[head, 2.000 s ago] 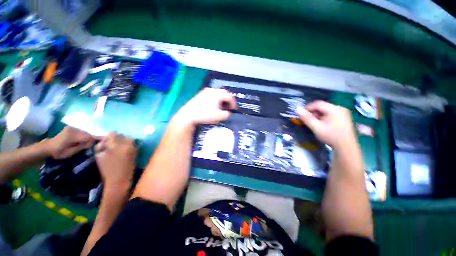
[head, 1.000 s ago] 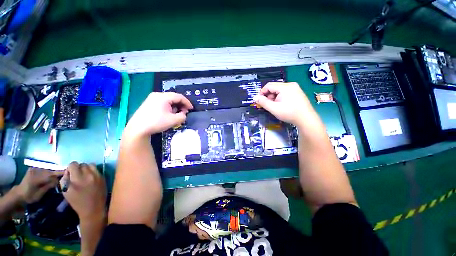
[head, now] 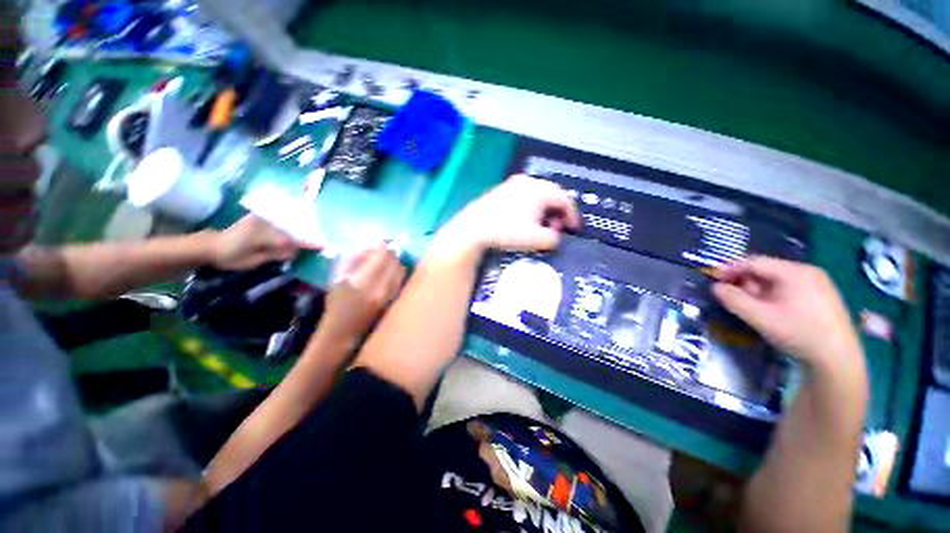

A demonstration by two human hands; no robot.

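The opened laptop base [head: 719,387] lies on a black mat [head: 583,366] in front of me, tilted in the blurred view. The black battery pack [head: 667,226] with white print runs along its far side. The mainboard [head: 609,312] is on the near side. My left hand [head: 526,217] is at the left end of the battery with its fingers curled; its fingertips are hidden. My right hand [head: 786,297] is at the battery's lower right, thumb and finger pinched at a small orange-yellow piece. Whether it holds this piece is unclear.
A blue bin [head: 422,130] and a speckled screw tray [head: 356,144] are at the upper left. Another person's hands [head: 365,281] work at the left. A white cup [head: 167,182] stands beyond them. Fans [head: 883,262] and a dark laptop [head: 932,442] are at the right.
The view has turned left, so the bench sits further right and tilted. Both my hands remain at the battery's near edge. The other person's hands have moved apart.
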